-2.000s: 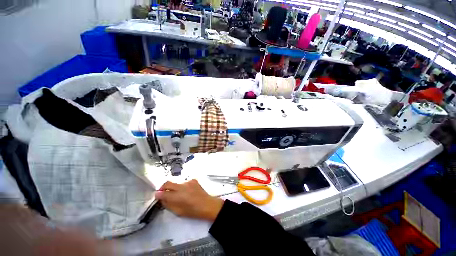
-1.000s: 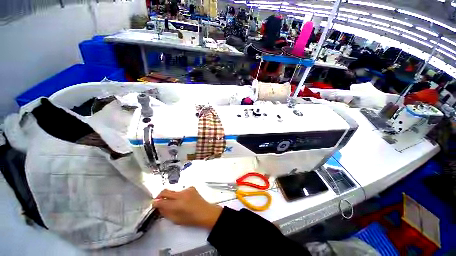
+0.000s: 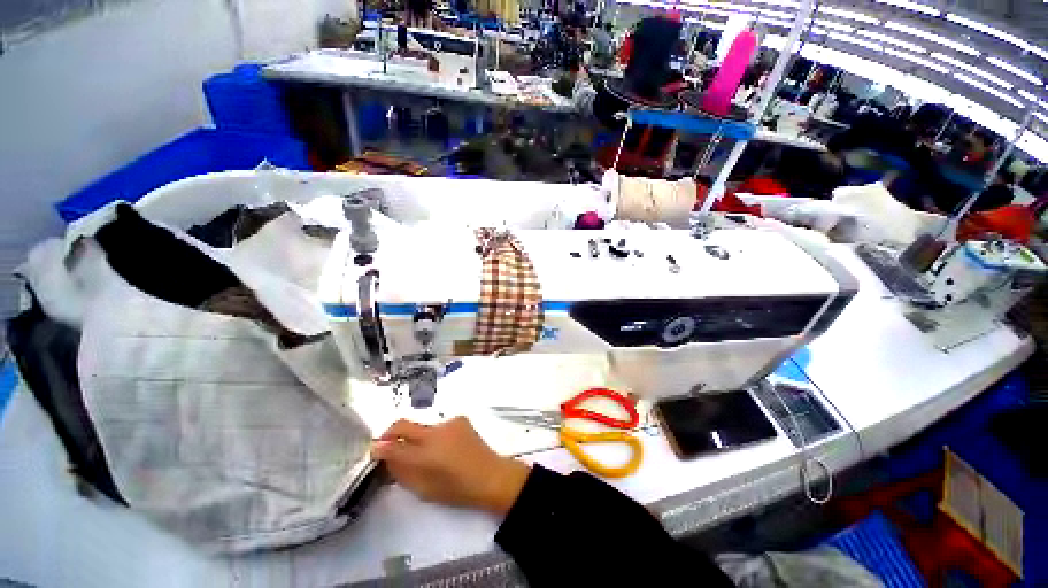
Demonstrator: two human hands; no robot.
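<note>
The garment piece [image 3: 218, 414] lies on the left of the sewing table, its whitish-grey lining side up with faint grid lines and dark cloth along its edges. My right hand [image 3: 451, 462], bare with a black sleeve, pinches its right edge just in front of the presser foot [image 3: 423, 385]. The white sewing machine [image 3: 586, 304] stands behind my hand, with a lit spot by the needle. The needle tip cannot be made out. My left hand is not in view.
Shears with a red and an orange-yellow loop [image 3: 601, 432] lie right of my hand. A black smartphone [image 3: 715, 422] lies further right. A check cloth scrap [image 3: 508, 293] hangs on the machine head. Blue crates [image 3: 184, 167] stand behind at the left. A cream thread cone [image 3: 653, 198] stands behind the machine.
The blurred hand at the lower left two seconds ago is gone from view. My right hand keeps its pinch on the garment edge. The camera view has shifted slightly.
</note>
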